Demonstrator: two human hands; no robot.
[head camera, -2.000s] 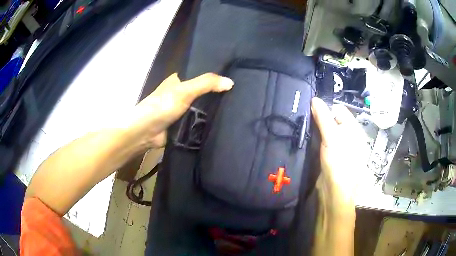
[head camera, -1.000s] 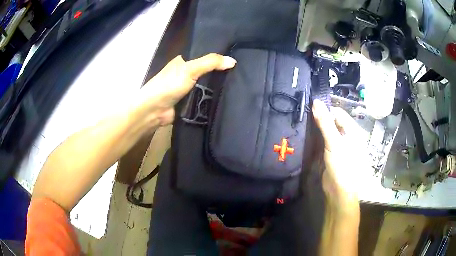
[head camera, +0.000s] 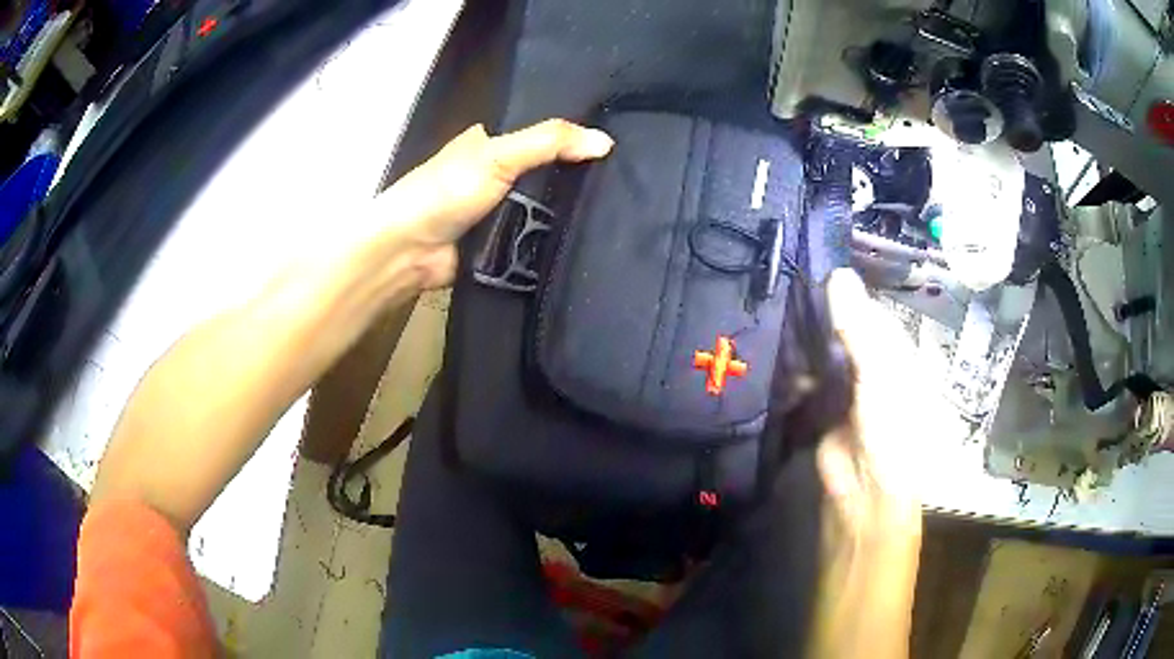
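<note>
A black padded bag panel (head camera: 489, 438) lies over my lap, with a raised front pocket (head camera: 618, 283) bearing a red cross mark (head camera: 720, 366), a small white label and a cord zipper pull (head camera: 729, 247). A dark open-framed buckle (head camera: 518, 245) is at the pocket's left side. My left hand (head camera: 483, 193) holds the panel's left side, its thumb on the pocket's upper left corner. My right hand (head camera: 865, 386) is at the panel's right edge, overexposed and partly blurred, with dark material at its fingers. The ribbed edge tape (head camera: 828, 219) runs beside the sewing machine's needle area.
The sewing machine (head camera: 837, 58) stands at upper right on a white table (head camera: 1069, 505). A black strap (head camera: 1079, 354) hangs right of it. A white table at left (head camera: 258, 373) carries black pieces (head camera: 167, 167). A blue bin (head camera: 36, 541) is at lower left; tools (head camera: 1118, 624) lie at lower right.
The panel and pocket have moved up, away from my lap, towards the machine. My left hand has moved up with them. My right hand now has dark edge material bunched at its fingers.
</note>
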